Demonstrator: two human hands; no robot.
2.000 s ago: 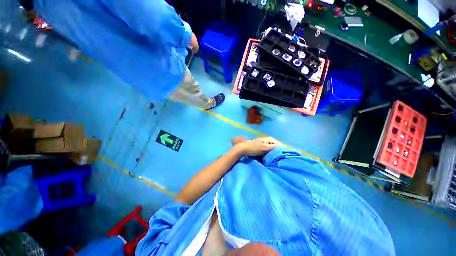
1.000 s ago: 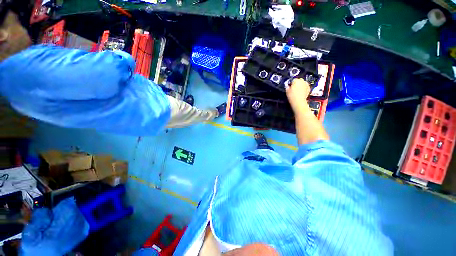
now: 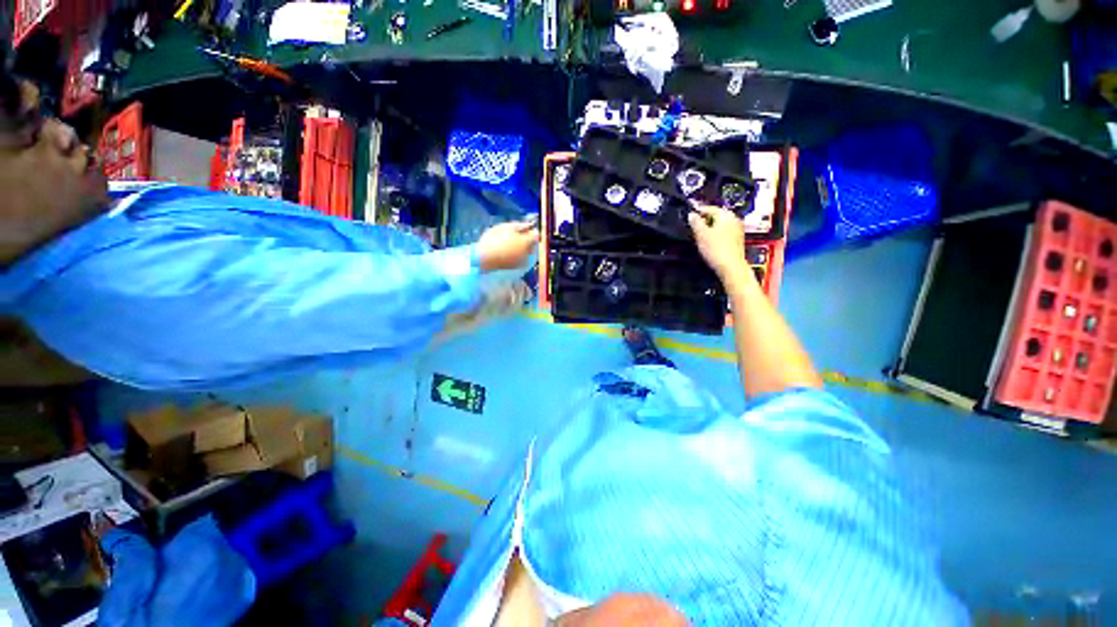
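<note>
My right hand (image 3: 720, 240) reaches to the lower edge of the upper black compartment tray (image 3: 594, 159), its fingertips together at a pocket. Whether they hold a piece is too small to tell. This tray lies tilted across other black trays, with several round watch heads (image 3: 691, 181) in its right and lower pockets. A lower black tray (image 3: 661, 306) lies nearer me, with a few round pieces (image 3: 605, 268) at its left end. The trays rest on an orange-rimmed tray (image 3: 786, 208). My left hand is not in view.
Another person's hand (image 3: 507, 245) is at the stack's left edge. Blue stools (image 3: 876, 196) stand on both sides. The green bench (image 3: 808, 55) runs behind, with white tissue (image 3: 647, 47). A red-orange parts tray (image 3: 1063, 319) is at the right; cardboard boxes (image 3: 227, 441) lie lower left.
My right hand has reached out to the upper black tray and shifted slightly along its lower edge. My left hand has left view. The other person has turned and extended an arm to the stack.
</note>
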